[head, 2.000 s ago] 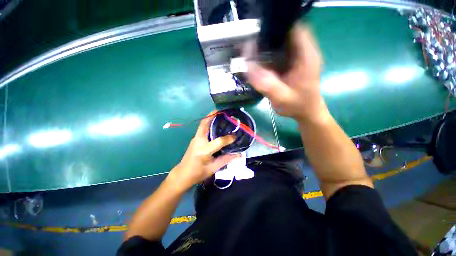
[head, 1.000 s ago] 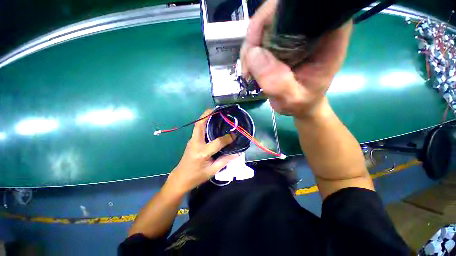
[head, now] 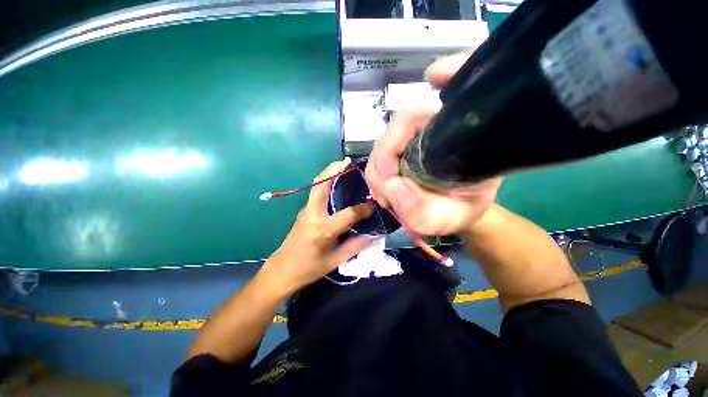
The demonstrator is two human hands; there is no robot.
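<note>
My left hand [head: 310, 236] holds the round device housing [head: 349, 194] at the bench edge, its black open interior facing up and a finger reaching inside. Red and dark lead wires [head: 299, 190] with a small white plug stick out to the left; more red-orange wires [head: 427, 248] come out to the right. A white bracket [head: 373, 261] sits below the housing. My right hand [head: 427, 186] grips the black electric screwdriver [head: 497, 108] near its front end, over the housing's right part. The screwdriver's bit and any screw are hidden by my fingers.
The silver-grey screw feeder [head: 415, 46] stands on the green bench [head: 194, 101] just beyond the housing. Small silver-white components [head: 690, 151] lie at the bench's right end. A black round object [head: 671, 252] is beyond the bench edge at right. Cardboard [head: 668, 318] lies on the floor.
My right hand and the screwdriver have moved down from the screw feeder to the housing. My left hand still holds the housing in nearly the same place. The view has shifted slightly.
</note>
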